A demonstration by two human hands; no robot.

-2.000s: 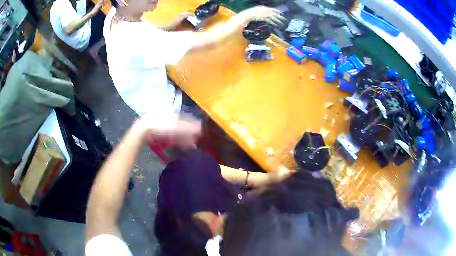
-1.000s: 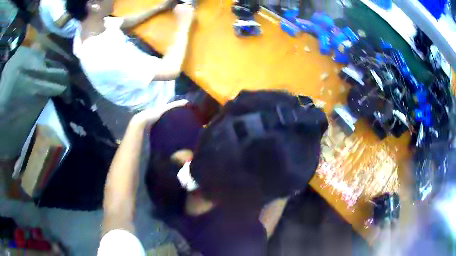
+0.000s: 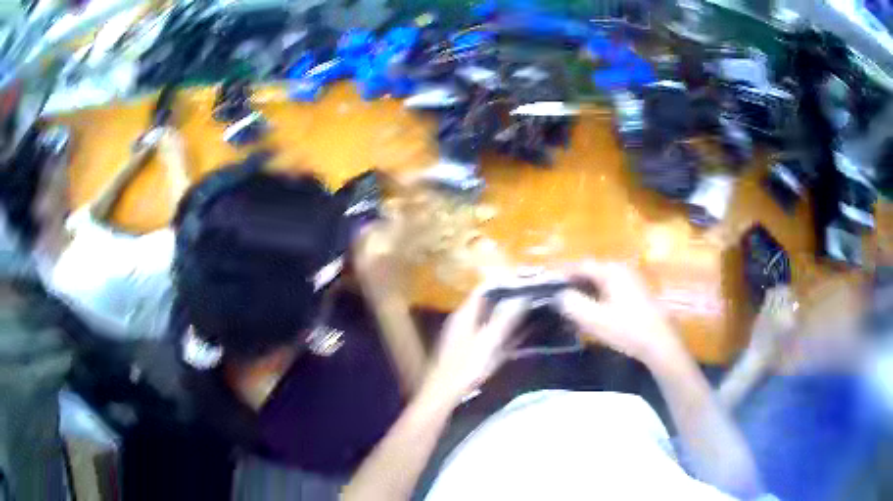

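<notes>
The frame is blurred. A dark unit with a pale-edged rectangular part (image 3: 550, 346) is held above my lap at the bench's front edge. My left hand (image 3: 482, 338) holds its left side, with the thumb over it. My right hand (image 3: 617, 308) holds its right side, fingers along the upper edge. The fine parts of the unit cannot be made out.
The orange bench (image 3: 578, 196) runs across the view. Dark units with pale parts (image 3: 676, 137) and blue pieces (image 3: 367, 61) lie towards its far side. Tan scraps (image 3: 431, 230) lie ahead-left. A person in dark clothes (image 3: 338, 411) sits close left; a blue sleeve (image 3: 813, 421) is close right.
The view has swung from the left side to the bench in front of me. My left hand has left the neighbour's shoulder area, and both hands now show on a dark unit.
</notes>
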